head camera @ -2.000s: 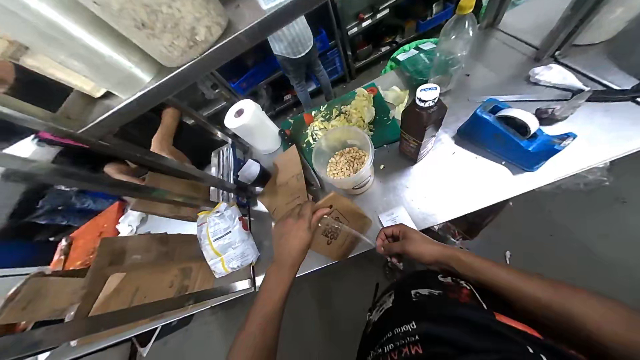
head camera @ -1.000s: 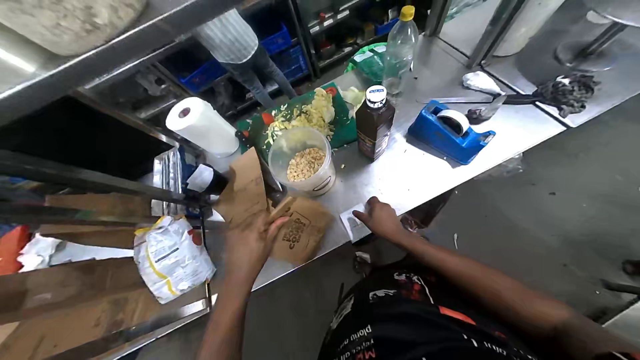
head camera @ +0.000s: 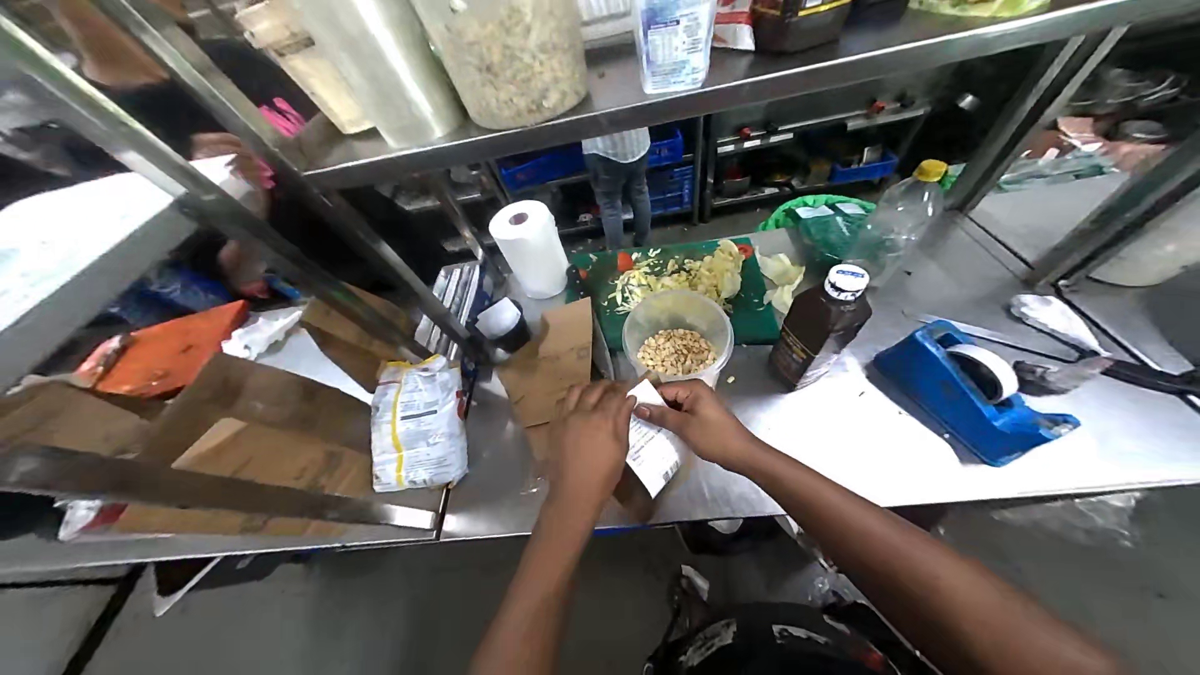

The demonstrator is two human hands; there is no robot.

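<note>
My left hand point(head camera: 592, 429) grips the top of a brown paper bag point(head camera: 637, 495) near the steel counter's front edge. A white printed paper slip point(head camera: 653, 452) lies against the bag, and my right hand point(head camera: 701, 424) pinches its upper part, close to my left fingertips. Just behind both hands stands a clear plastic tub point(head camera: 679, 328) holding chopped nuts or similar pale pieces point(head camera: 676, 352). Left of the bag lies a piece of brown cardboard or folded paper point(head camera: 553, 361). My fingers cover the bag's top.
A green cutting board point(head camera: 755, 323) bears shredded vegetable. Right are a brown bottle point(head camera: 820, 326) and a blue tape dispenser point(head camera: 966, 394). Left are a paper roll point(head camera: 530, 248), a white packet point(head camera: 418, 427) and cardboard point(head camera: 272, 403). A steel shelf point(head camera: 712, 103) runs above; people stand beyond.
The slip, flat on the counter beside the bag one second ago, is now against the bag. My right hand has come to my left hand. The view has shifted and shows more shelf.
</note>
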